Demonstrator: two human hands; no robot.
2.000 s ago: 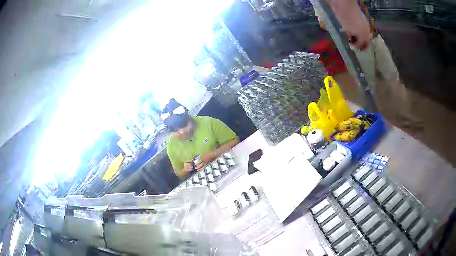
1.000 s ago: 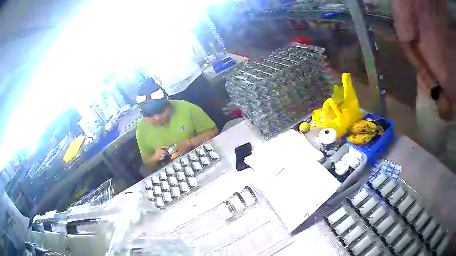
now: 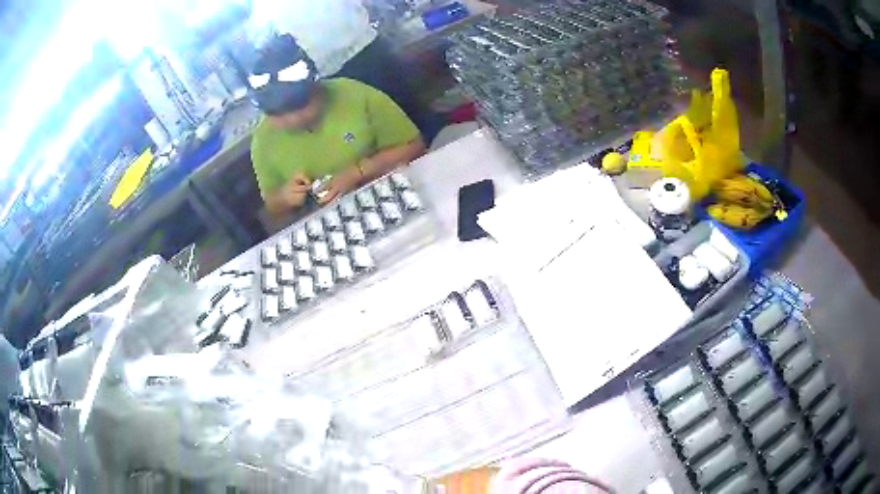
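Neither of my hands can be made out. A blurred clear tray pile [image 3: 183, 415] fills the lower left. A part-filled clear tray [image 3: 463, 396] lies in the middle, with a few black-and-white units [image 3: 461, 314] at its back. Another tray's rows of units [image 3: 323, 251] stand behind it, and loose units [image 3: 224, 314] lie to their left. At the lower right, a tray holds dense rows of white-and-black units [image 3: 762, 410]. A pink curved, striped thing [image 3: 550, 478] and an orange piece [image 3: 463, 481] are cut off by the bottom edge.
A person in a green shirt [image 3: 338, 145] sits across the table, holding a small part. White papers [image 3: 589, 280], a black phone-like slab [image 3: 475, 209], stacked clear trays [image 3: 569, 82], a yellow bag [image 3: 700, 145], a blue bin [image 3: 777, 236] with bananas and a grey box [image 3: 709, 280] are around.
The view has turned downward, so the bench things sit higher in the picture. The pink and orange things have come in at the bottom. The standing person at the right has left view.
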